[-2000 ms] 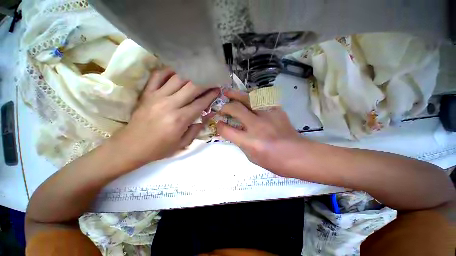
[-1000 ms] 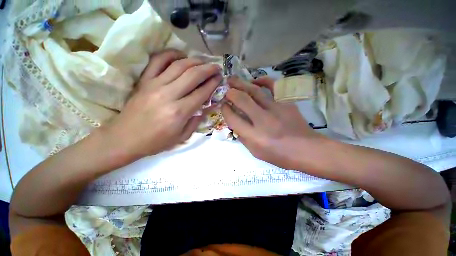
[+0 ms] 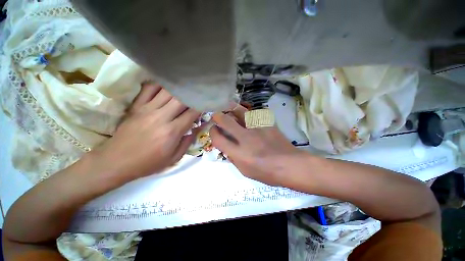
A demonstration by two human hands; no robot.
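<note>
The cream flower-printed garment piece [image 3: 76, 109] lies spread at the left, with an openwork line [image 3: 30, 109] along it. My left hand [image 3: 158, 130] lies on the garment with bent fingers and pinches a small gathered printed part [image 3: 205, 142]. My right hand [image 3: 255, 150] pinches the same part from the right, its fingertips close to my left ones. The ribbed cream tension knob [image 3: 259, 118] with its dark coil spring shows just above my right hand. The needle and presser foot are hidden behind the machine head [image 3: 204, 46].
A crumpled cream cloth bundle [image 3: 362, 109] lies right of the needle area. A black round knob [image 3: 431, 128] is at the far right. Ruler markings run along the white table's front edge [image 3: 204, 204]. More printed cloth [image 3: 102, 244] and a blue rim [image 3: 321, 215] show below.
The view has shifted, and the machine head now covers the needle area that showed a second ago. Both hands still hold the gathered part, with fingertips close together.
</note>
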